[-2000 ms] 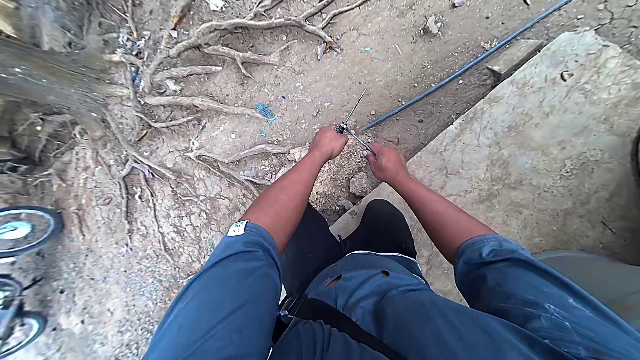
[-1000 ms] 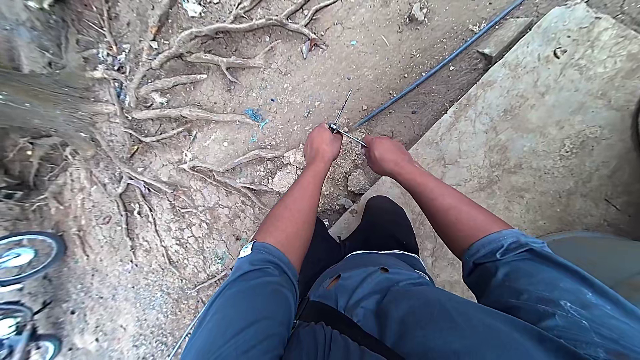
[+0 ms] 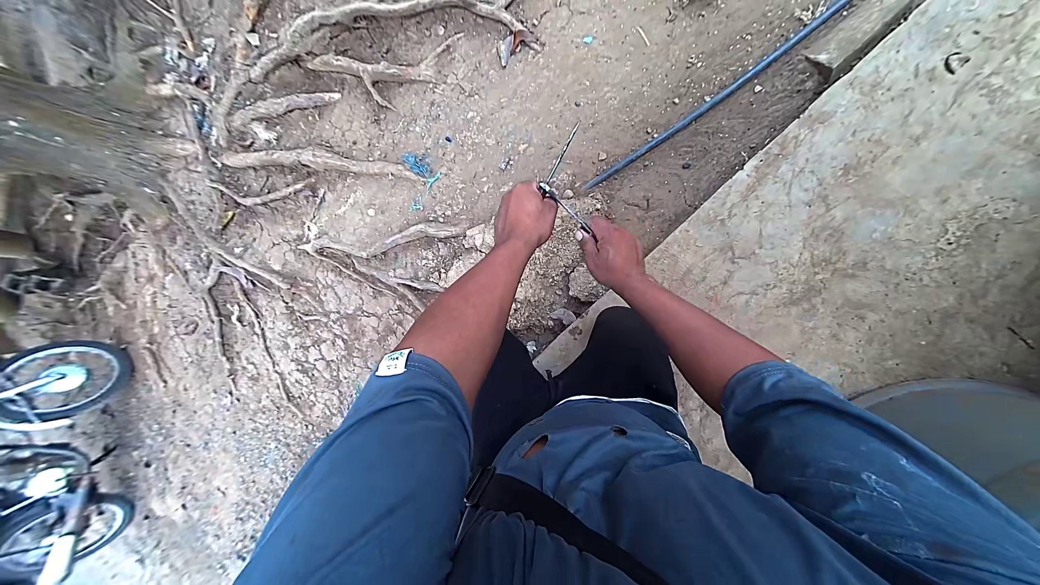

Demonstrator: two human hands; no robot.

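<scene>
Closed around a thin metal rod or blade (image 3: 564, 153) is my left hand (image 3: 524, 216); the rod's narrow tip points up and away from me. My right hand (image 3: 613, 252) grips the near end of a second slim metal tool (image 3: 571, 213), whose far end meets the first piece at my left fist. The two pieces form an angle. What kind of tools they are cannot be told, and my fingers hide their lower parts. Just beyond my hands, a blue pipe or hose (image 3: 715, 99) ends near the meeting point.
A concrete slab (image 3: 861, 211) spans the right side, with a smaller block (image 3: 861, 41) by its edge. Tree roots (image 3: 321, 161) cross the dirt at left, near blue string scraps (image 3: 418, 165). Motorbike wheels (image 3: 65, 382) stand at lower left. A rounded grey object (image 3: 959, 439) lies at right.
My hands keep their holds on the metal pieces. The angle between the pieces looks slightly changed, and my right hand sits a little lower relative to my left.
</scene>
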